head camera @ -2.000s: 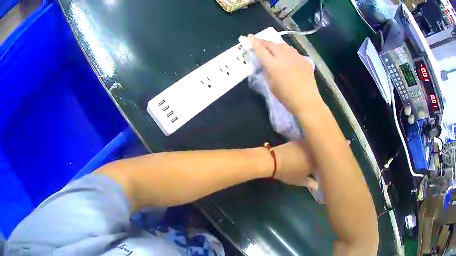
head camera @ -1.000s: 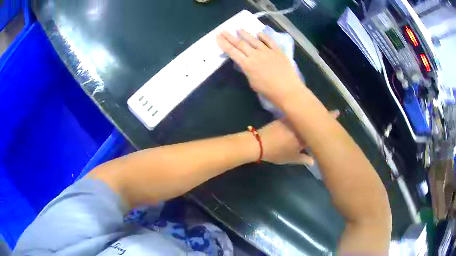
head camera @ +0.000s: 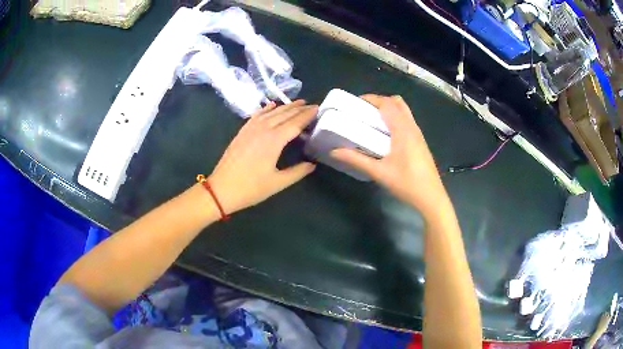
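White socket units sit pressed together at mid-bench, at least two visible. My right hand grips them from the right, fingers behind and thumb in front. My left hand, with a red bracelet at the wrist, is at their left end, thumb and fingers spread; whether it grips them I cannot tell. White cords in clear poly bags run from near my left fingertips to the far end of the long white power strip. The bags partly hide the strip's far end.
White units with bagged cords and small plugs lie at the far right. A thin black and pink-red lead lies right of centre. A scuffed cream pad is at the upper left. Blue plastic is below the left edge; a cardboard tray is behind.
My arms have uncrossed. My right hand has left the strip and moved right onto the units. The view has shifted right, showing the units in my grip and the far-right row.
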